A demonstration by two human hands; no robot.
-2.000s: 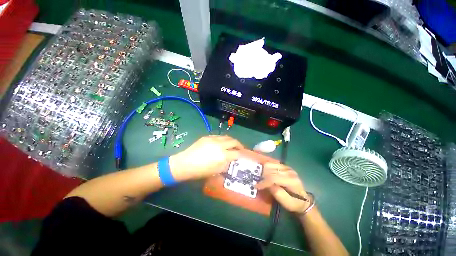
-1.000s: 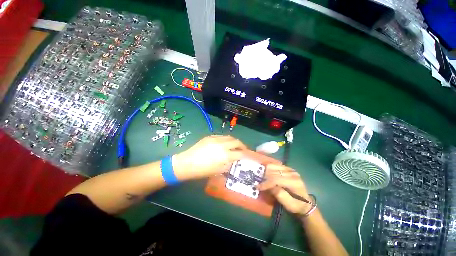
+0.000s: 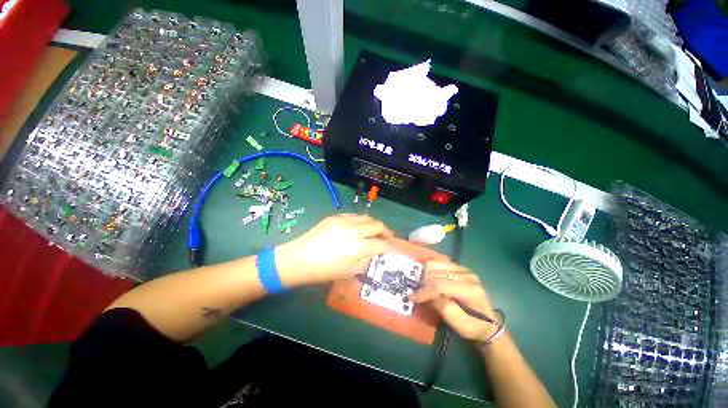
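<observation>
A white square fixture (image 3: 385, 301) with a dark centre and corner holes lies on the orange-brown mat (image 3: 351, 301). My left hand (image 3: 339, 245) is at the fixture's upper left, fingers bent down against its edge; the fingertips are partly hidden. A blue band is on my left wrist. My right hand (image 3: 453, 296) is at the fixture's right side, with its fingertips over that edge. It holds a thin dark tool (image 3: 472, 311) like a pen; the tool's tip is too small to tell. Small dark parts in the fixture's centre are blurred.
A black power box (image 3: 463, 171) with white tissue stands behind the mat. A white squeeze bottle (image 3: 428, 234) lies before it. A blue cable (image 3: 209, 185) curves around loose green and silvery parts (image 3: 267, 199). A fan (image 3: 576, 269) stands right. Clear trays (image 3: 120, 143) flank both sides.
The camera view has shifted slightly since the earliest frame. Both hands stay at the fixture, with only tiny finger movement at most.
</observation>
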